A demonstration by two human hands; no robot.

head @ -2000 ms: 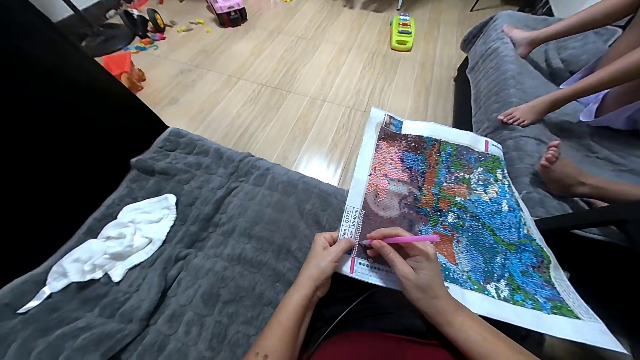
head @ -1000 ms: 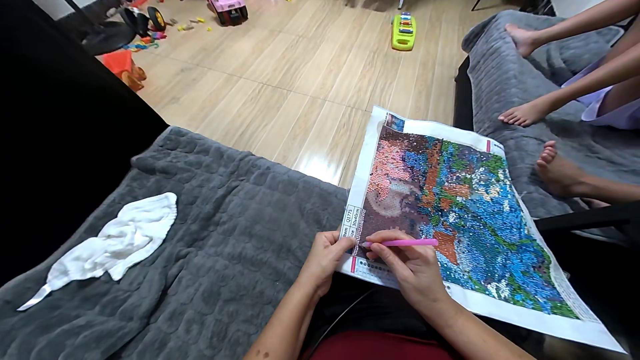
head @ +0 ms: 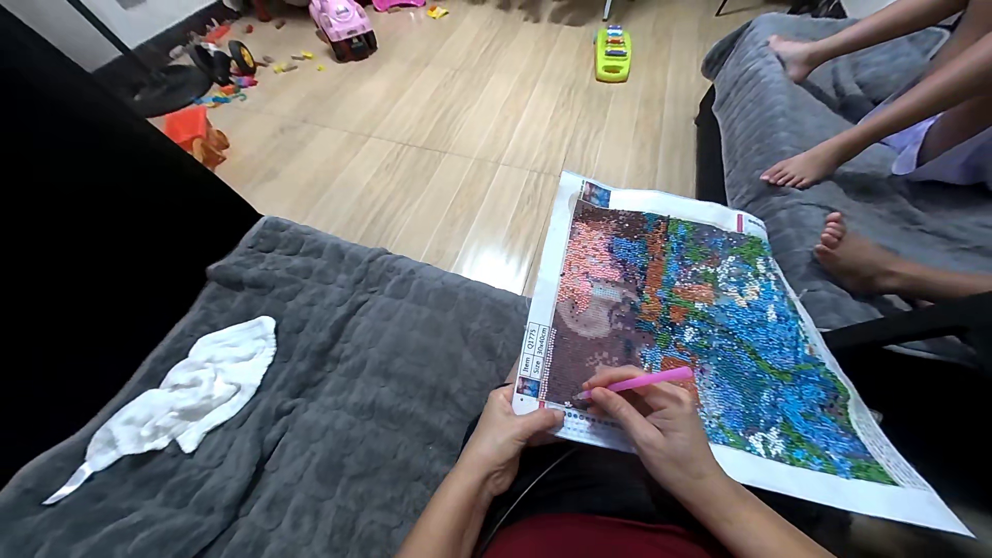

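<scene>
A diamond painting canvas (head: 744, 333) with a white margin rests over my lap, largely covered in blue, green, pink and brown beads. My left hand (head: 508, 434) grips its lower left corner, thumb on top and the other fingers hidden beneath. Between the thumb and fingers of my right hand (head: 659, 426) is a pink applicator pen (head: 655, 380), tilted, its tip at the brown area close to the bottom left margin. The side of that hand lies over the canvas's lower edge.
Left of me, a white cloth (head: 186, 387) lies on a grey quilted blanket (head: 372, 372). Another person's bare feet (head: 802, 167) rest on a grey-covered seat at right. On the floor are a green toy xylophone (head: 613, 58), a pink toy car (head: 343, 27) and scattered small toys.
</scene>
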